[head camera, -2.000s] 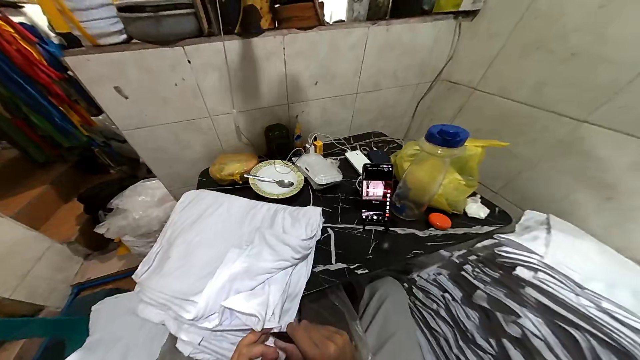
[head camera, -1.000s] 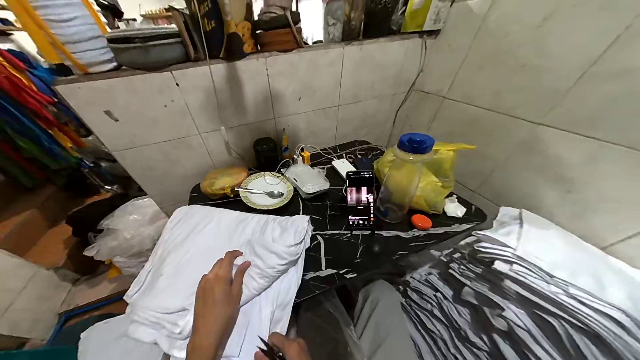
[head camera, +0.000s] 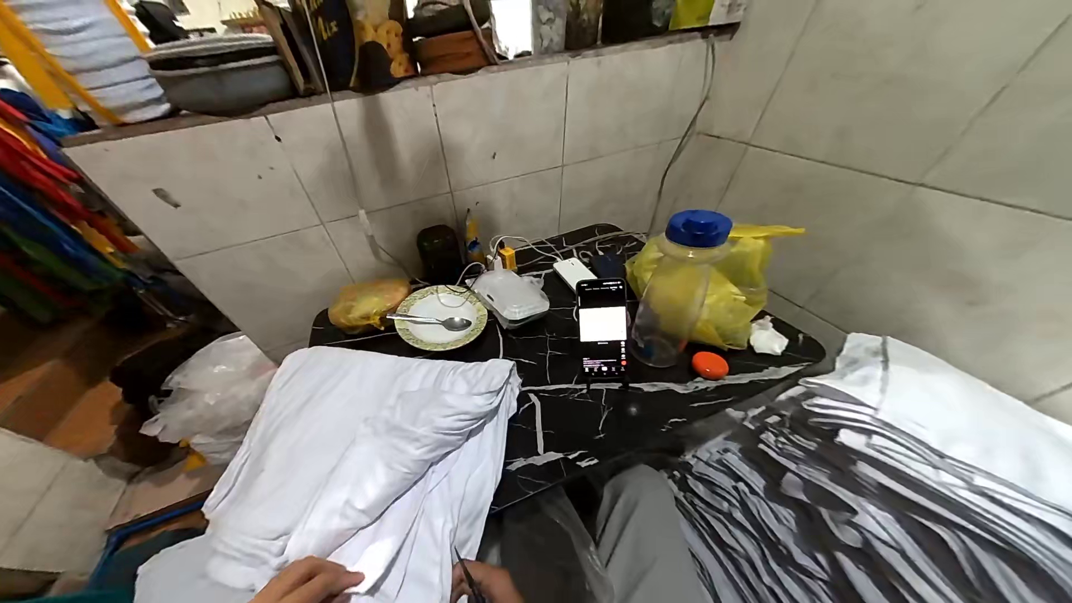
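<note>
White folded cloth (head camera: 360, 444) lies in a pile over the near left part of the black marble-patterned table (head camera: 569, 427). At the bottom edge of the view, my left hand (head camera: 310, 579) rests on the cloth, its thumb and fingers pinching a bit of it. To its right, my right hand (head camera: 494, 582) holds a slim dark metal tool (head camera: 471, 578), probably small scissors or thread snips, at the cloth's near right edge. The frame's edge cuts off both hands.
On the table stand a plate (head camera: 425, 337) with a spoon (head camera: 452, 323), a clear plastic container (head camera: 512, 295), a phone (head camera: 601, 331), a blue-lidded jar (head camera: 670, 310), a yellow bag (head camera: 729, 293) and an orange lid (head camera: 710, 365). Black-and-white patterned fabric (head camera: 821, 502) lies at right.
My left hand, spread on top of the cloth a second ago, has drawn back toward the bottom edge and pinches the cloth. The phone's screen picture has changed.
</note>
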